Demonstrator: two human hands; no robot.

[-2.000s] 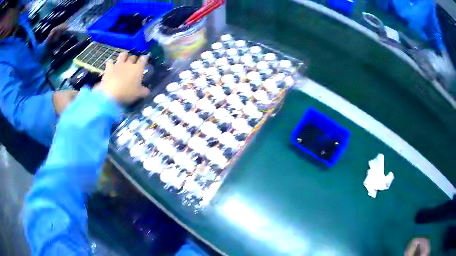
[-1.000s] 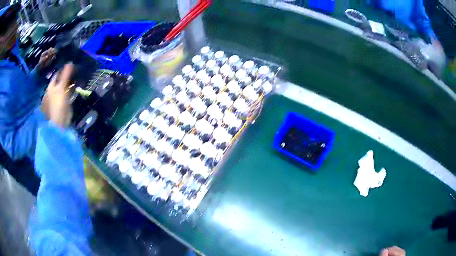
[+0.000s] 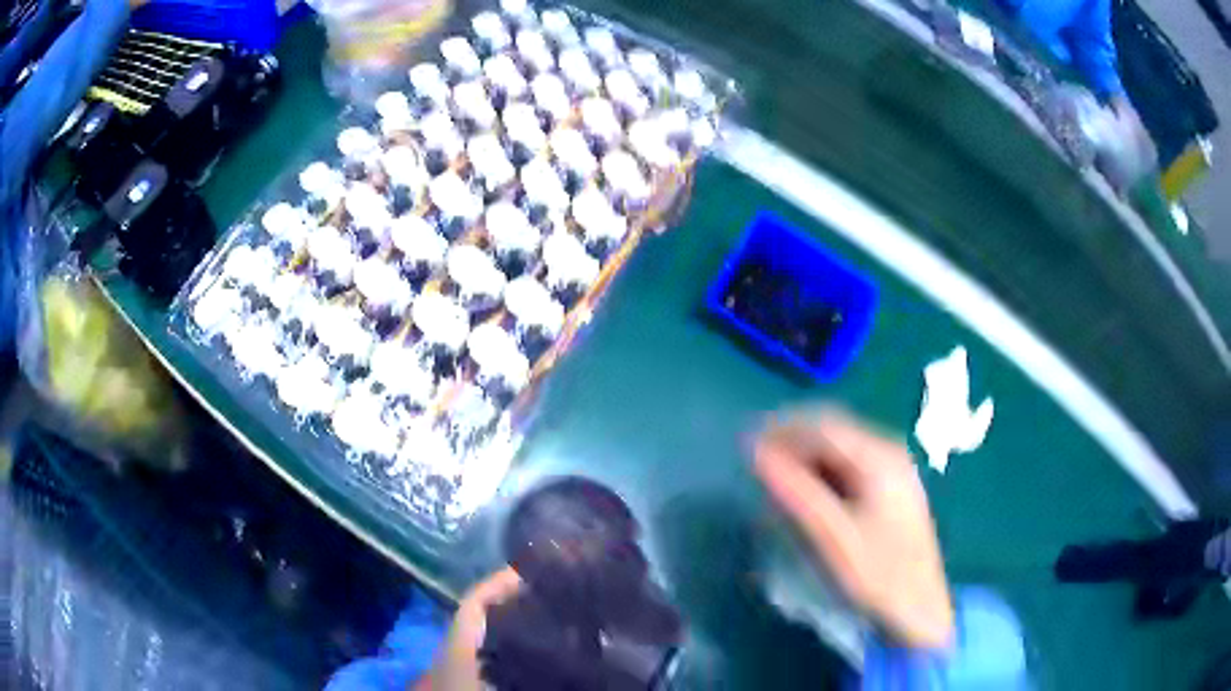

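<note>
My left hand (image 3: 473, 632) holds a black lens housing (image 3: 581, 587) by its left side at the bottom centre, over the green mat. The housing is blurred, with a round dark part toward the top. My right hand (image 3: 864, 520) is to the right of the housing, raised over the mat and blurred. Its fingers are curled, and I cannot tell whether anything is between them. A blister tray (image 3: 452, 520) with rows of white-capped motors (image 3: 466, 263) lies left of centre. A small blue parts bin (image 3: 844, 344) with dark bits stands beyond my right hand.
A crumpled white wipe (image 3: 952, 409) lies right of the bin. A black electric screwdriver (image 3: 1141, 560) lies at the right edge. Black housings (image 3: 162, 176) and a yellow-slatted tray (image 3: 149, 68) are at the upper left, near a clear tub (image 3: 378, 41). People's blue sleeves show at the upper corners.
My left hand has come back from the black housings at the left to the bottom centre with a housing in it. My right hand has come up into view from the bottom right. The view has shifted.
</note>
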